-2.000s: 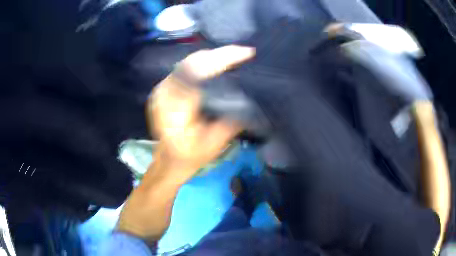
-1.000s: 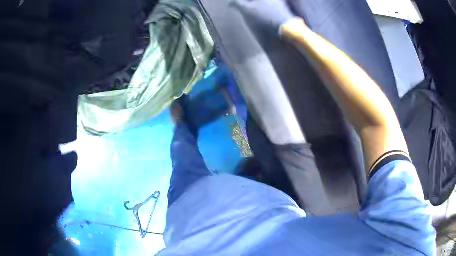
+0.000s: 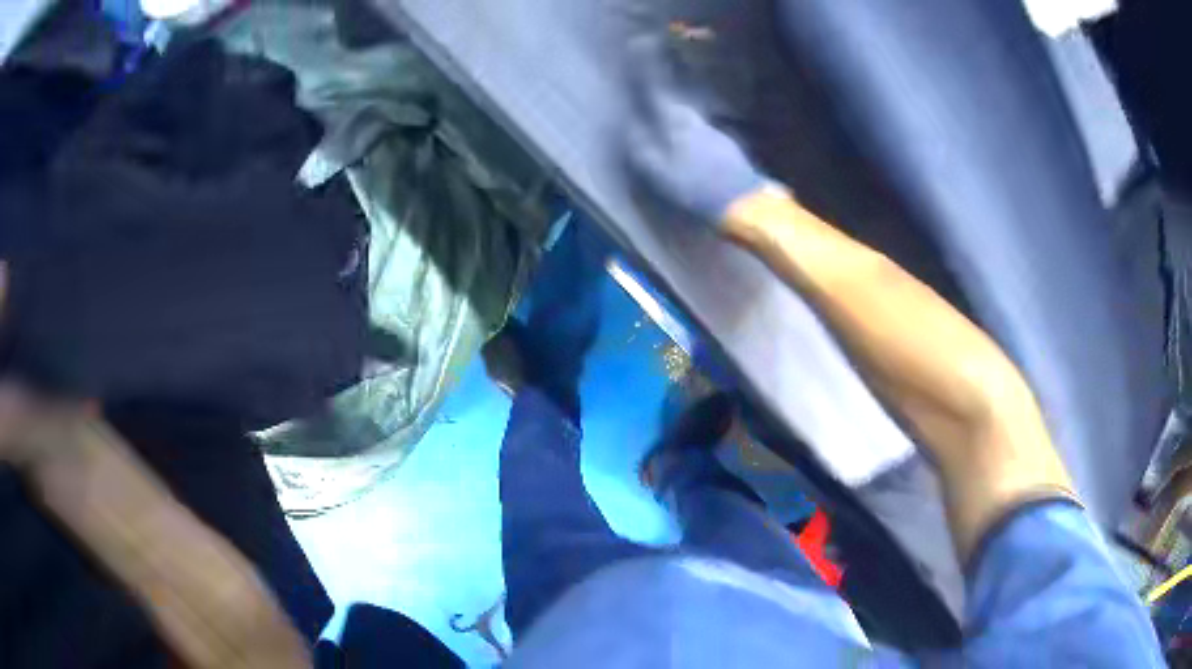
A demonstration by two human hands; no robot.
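A dark garment (image 3: 196, 248) hangs or lies bunched at the upper left, beside and partly over the green cloth. My bare left hand (image 3: 33, 421) is at the left edge, blurred and partly cut off, against the garment's lower left side; its fingers do not show clearly. My right hand (image 3: 686, 146), in a grey glove, is low over the long grey padded pressing surface (image 3: 523, 85). It looks open and empty, with its fingertips blurred. No iron can be made out.
Green cloth (image 3: 418, 248) hangs between the dark garment and the pressing surface. My legs and feet stand on the blue floor (image 3: 379, 549) below. A hanger (image 3: 481, 630) lies near the bottom edge. A red item (image 3: 817, 546) is under the table's edge. Dark cloth (image 3: 941, 144) lies at the right.
The view has shifted. My left hand and forearm have come into view at the left with the dark garment, which now covers part of the green cloth. My right hand stays over the pressing surface.
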